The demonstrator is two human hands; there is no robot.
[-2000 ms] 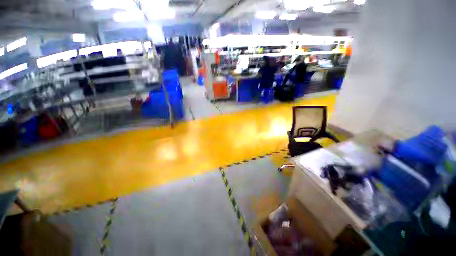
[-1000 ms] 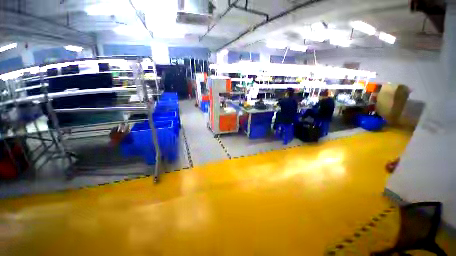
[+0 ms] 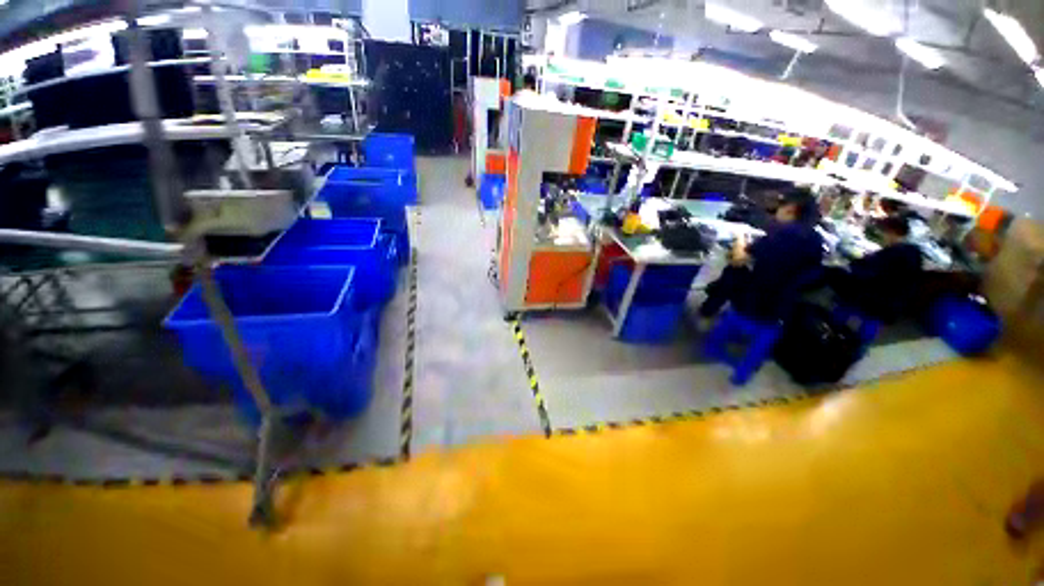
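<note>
Neither of my hands is in the picture. Nearest in front of me is the yellow floor [image 3: 641,504], and beyond it a grey aisle with striped tape. Left of the aisle stands a row of blue turnover bins [image 3: 275,343]; the front one looks empty, though the view is blurred. A metal rack post [image 3: 258,435] stands in front of the bins. Right of the aisle is a white cabinet machine [image 3: 547,206] with orange panels.
Two people in dark clothes, one nearer [image 3: 784,258] and one farther right [image 3: 893,269], sit at a long bench under lit shelves. A black bag-like bundle [image 3: 819,343] lies between them. A blue bin [image 3: 964,324] stands at the right. A grey bench frame [image 3: 92,243] is at the left.
The view has moved forward and turned across the yellow floor. The bins, machine and seated people appear larger. The chair and the cluttered table at the right have left the picture.
</note>
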